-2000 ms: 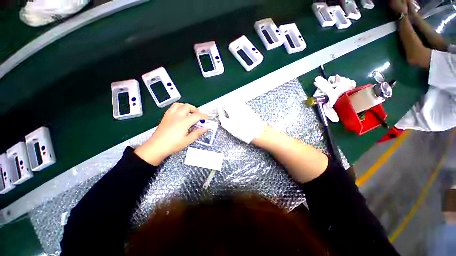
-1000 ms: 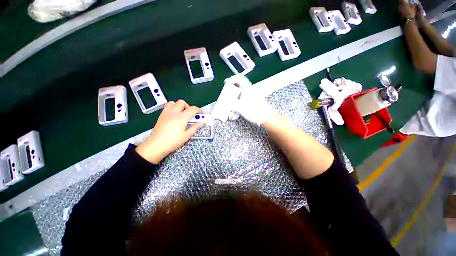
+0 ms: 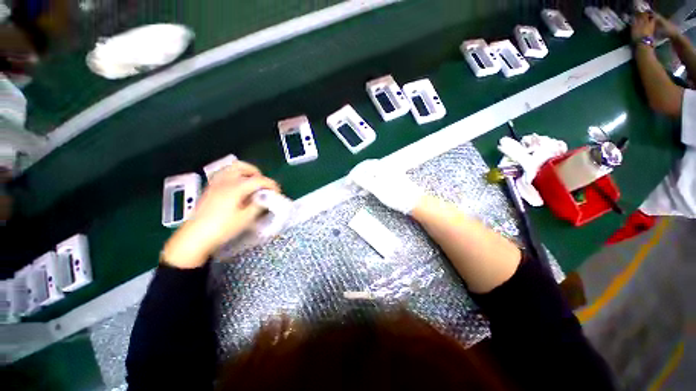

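My left hand, bare, holds a white plastic housing at the near edge of the belt rail; the housing is tilted and blurred, and my fingers cover part of it. My right hand, in a white glove, is over the rail to the right of it, apart from the housing. Nothing shows in the glove, but its fingertips are too unclear to tell whether they are open or shut. A flat white pad lies on the bubble wrap below my right hand. A small pale stick lies nearer me.
White housings stand along the green belt beyond the pale rail. A red bin with a container, a crumpled white heap and a long black handle are at right. Another person's arm is far right.
The pad has left my right hand and lies on the bubble wrap. My left hand has lifted and tilted the housing, moving left with it. The view has shifted.
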